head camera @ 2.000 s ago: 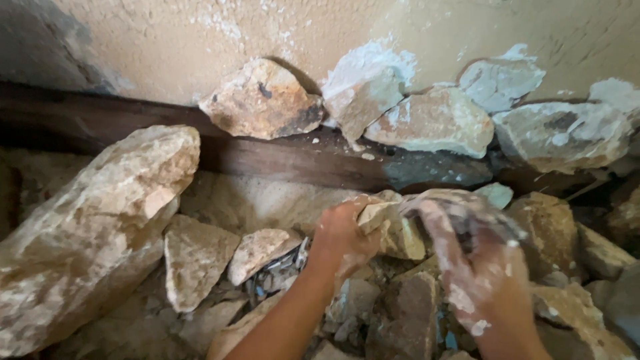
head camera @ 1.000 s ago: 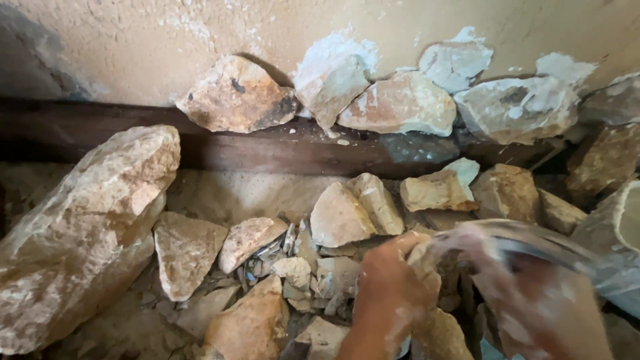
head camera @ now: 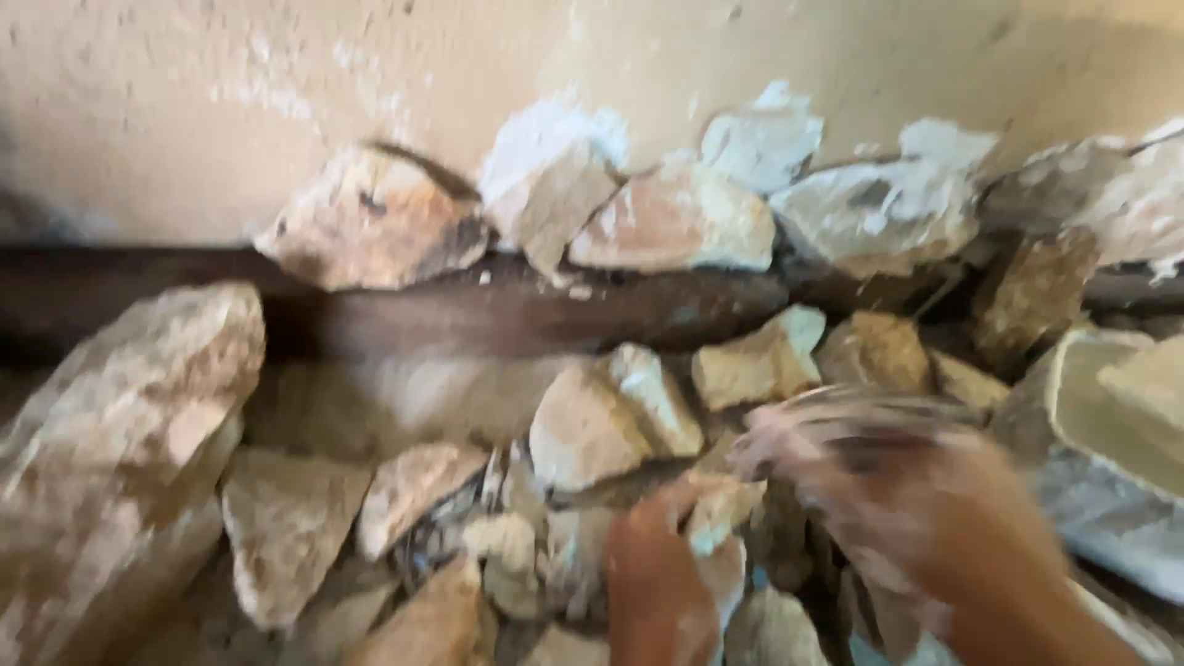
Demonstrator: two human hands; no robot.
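My left hand [head camera: 661, 564], low and right of centre, has its fingers around a small stone [head camera: 726, 509] with a pale blue patch. My right hand [head camera: 869, 481] is just to the right and above it, closed on a flat, grey-brown object [head camera: 860, 407] too blurred to name. Beyond the hands rest a tan angular stone [head camera: 587, 430], a narrow whitish stone [head camera: 659, 398] leaning beside it, and a yellowish block [head camera: 749, 365]. Small stone chips [head camera: 499, 536] lie to the left of my left hand.
A large long rock [head camera: 139, 444] lies at left, beside a triangular stone [head camera: 291, 527]. Behind runs a dark ledge [head camera: 518, 319], with a row of stones [head camera: 675, 222] along the plastered wall [head camera: 647, 55]. A whitish container [head camera: 1064, 416] with pale material stands at right.
Two seconds ago my left hand was at a stone close to the dark ledge; now it is lower, on a smaller stone among the rubble. The container at right has come into view.
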